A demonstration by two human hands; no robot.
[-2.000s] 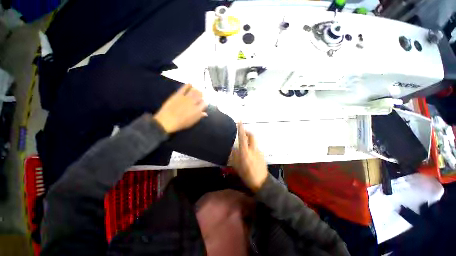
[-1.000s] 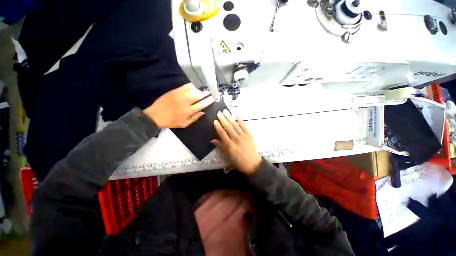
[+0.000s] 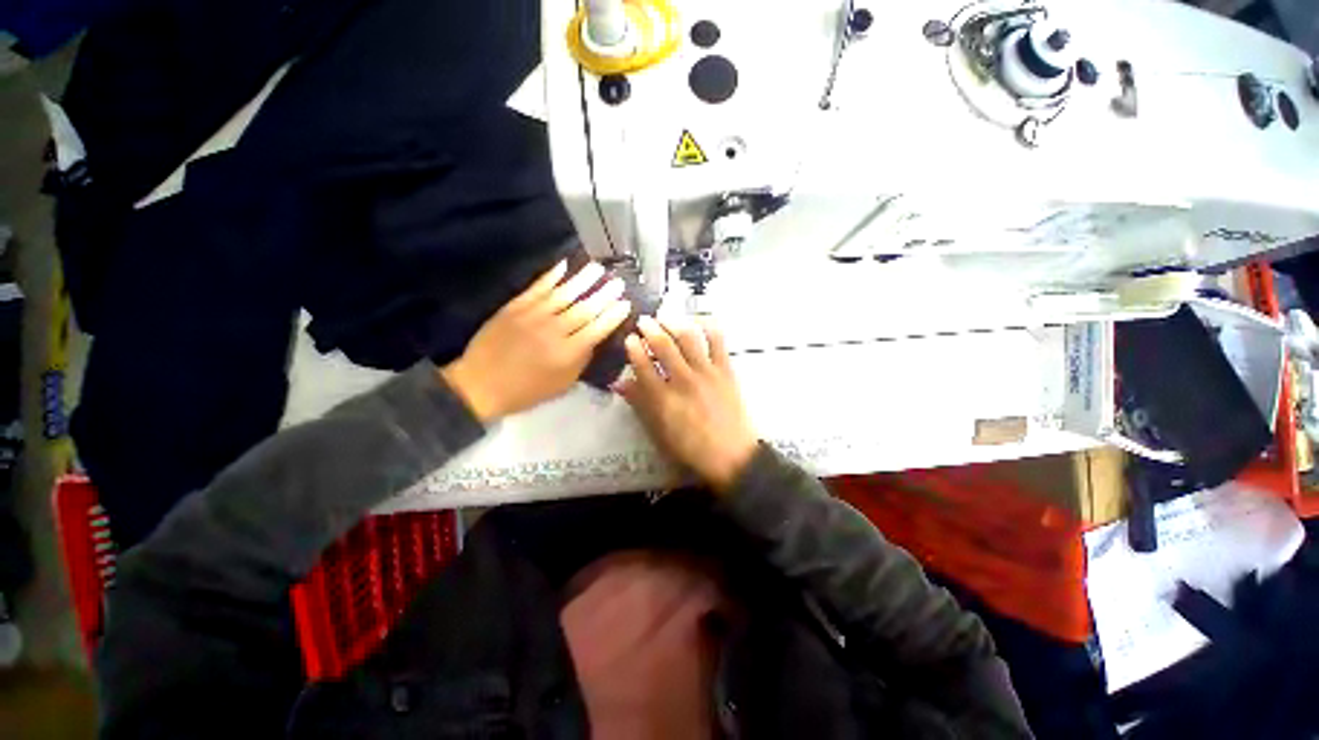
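Observation:
A dark fabric piece [image 3: 609,362] lies flat at the needle area [image 3: 668,278] of the white sewing machine [image 3: 897,145]. My left hand [image 3: 543,340] rests on it from the left, fingers spread towards the presser foot. My right hand [image 3: 690,398] lies beside it on the right, fingertips at its edge just below the needle area. Much of the piece is hidden under my hands. Large dark cloth [image 3: 420,188] spreads left of and behind my left hand.
A phone-like dark rectangle [image 3: 1189,383] lies on the tray at the machine's right end. A white paper sheet [image 3: 1179,578] and dark strips [image 3: 1251,636] are at lower right. Red crate [image 3: 379,586] and orange-red cloth [image 3: 984,542] are below the table [image 3: 868,405] edge.
The fabric piece has moved up and under the needle area, and less of it shows. My hands have come closer together at the needle. The view has shifted and moved nearer the machine.

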